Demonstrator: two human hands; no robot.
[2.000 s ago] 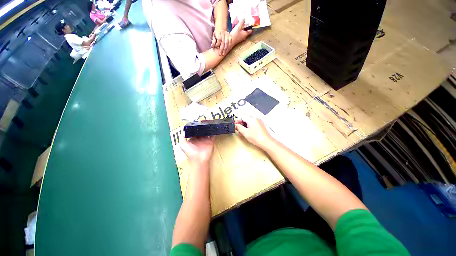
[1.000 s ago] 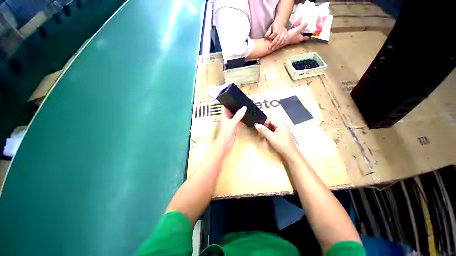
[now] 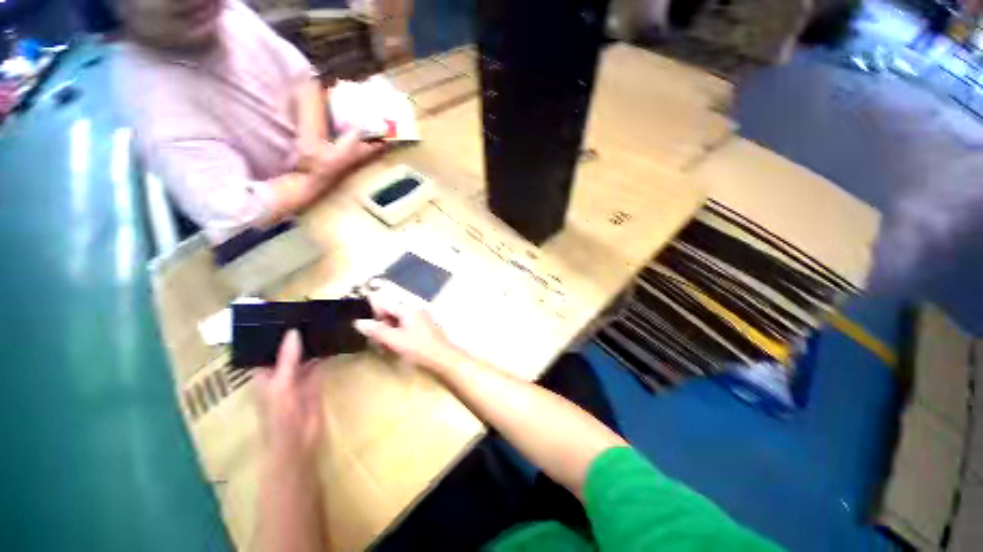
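A black oblong housing (image 3: 264, 332) is held level between my two bare hands above the cardboard-covered bench. My left hand (image 3: 289, 394) grips it from the near side, thumb on its face. My right hand (image 3: 404, 329) holds its right end with the fingertips. The picture is blurred, so I cannot tell whether a small part is in the right fingertips. A flat black panel (image 3: 418, 276) lies on a white area just beyond my right hand.
A pale tray (image 3: 415, 199) of small dark pieces and a deeper bin (image 3: 282, 265) stand beyond. A tall black stack (image 3: 536, 119) rises at the back. A person in pink (image 3: 205, 129) sits opposite. The green belt (image 3: 86, 377) is left, cartons (image 3: 711, 291) right.
The view has turned to the right, showing more floor and cartons. The housing, tilted one second ago, now lies about level in the picture. Both hands still hold it.
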